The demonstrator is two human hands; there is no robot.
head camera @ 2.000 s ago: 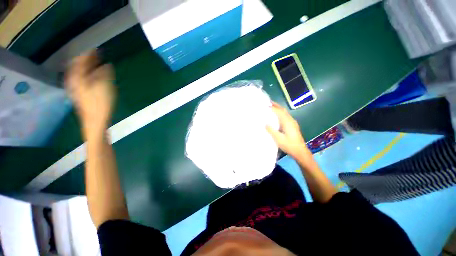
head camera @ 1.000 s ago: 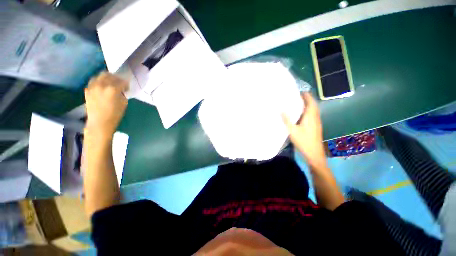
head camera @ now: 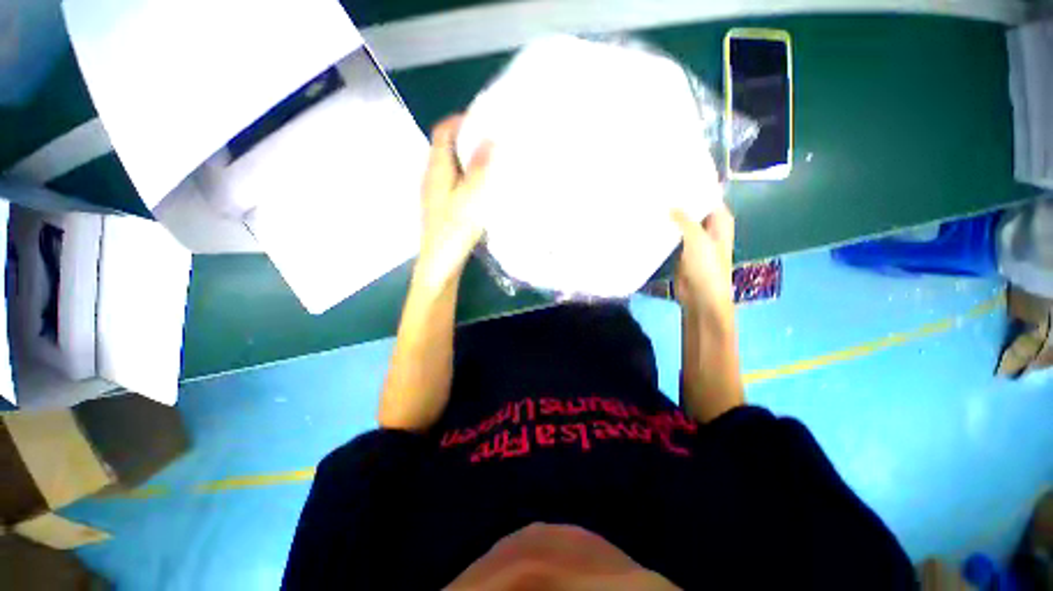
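Note:
A flat white many-sided unit point(head camera: 589, 173) lies in front of me above the green bench, with clear plastic bag point(head camera: 737, 129) crinkled around its edges. My left hand point(head camera: 454, 191) grips its left edge, thumb on the top face. My right hand point(head camera: 702, 254) grips its lower right edge. The fingers under the unit are hidden. An open white carton point(head camera: 346, 214) stands to the left, tilted in view, with a dark object inside and its flaps spread.
A second open white carton point(head camera: 139, 289) is at the far left. A smartphone point(head camera: 760, 106) lies on the green bench point(head camera: 889, 127) to the right. A pale rail point(head camera: 462, 42) runs behind. Brown cartons point(head camera: 58, 456) are at lower left. Grey-white stacked items point(head camera: 1031, 104) are at far right.
My left hand has come from the left carton area to the unit's left edge. The open carton now shows nearer on the left. My right hand stays on the unit.

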